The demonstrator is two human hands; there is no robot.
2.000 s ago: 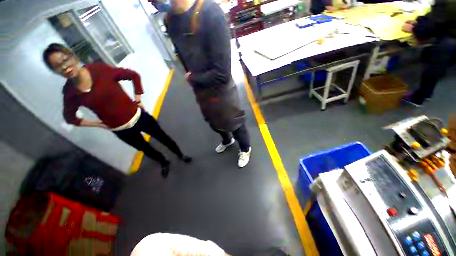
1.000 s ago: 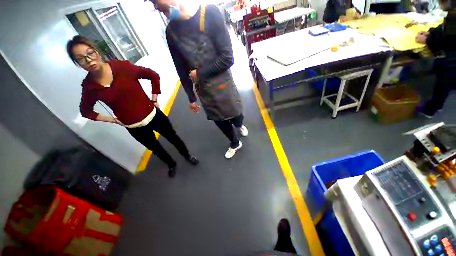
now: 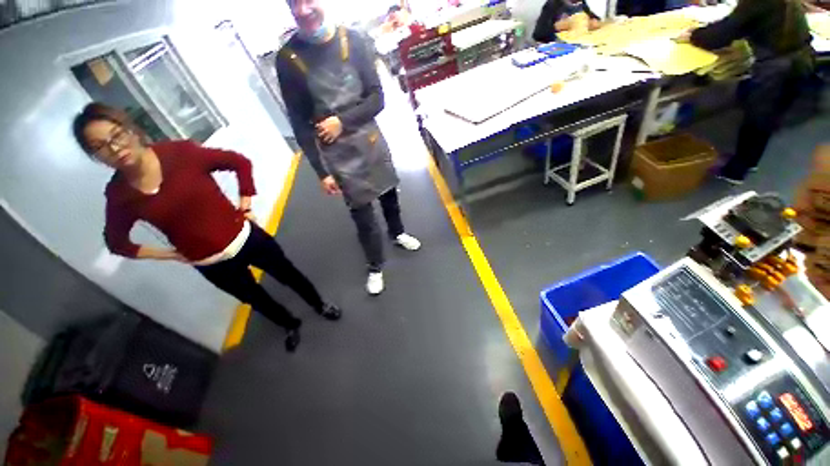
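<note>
Neither of my hands is in the picture. The nearest thing in front of me is the white strip machine [image 3: 637,387] at the lower right, cut off by the edge. Its dark control panel [image 3: 714,355] has a red button, blue buttons and a lit red digital display. Small yellow-orange guide rollers [image 3: 769,271] sit at its far end. The blue catch bin [image 3: 601,284] stands on the floor beside the machine; its inside is mostly hidden.
A person in a red sweater [image 3: 187,196] and a person in a grey apron [image 3: 350,136] stand ahead. A white worktable [image 3: 519,105], white stool [image 3: 587,159] and cardboard box [image 3: 673,168] stand beyond. Black bags [image 3: 127,364] and a red bag [image 3: 100,437] lie lower left. A yellow line [image 3: 496,296] crosses the floor.
The pale shape at the bottom edge two seconds ago is gone, and a dark shoe shows there. The aproned person has shifted and now faces me more. The view has swung slightly.
</note>
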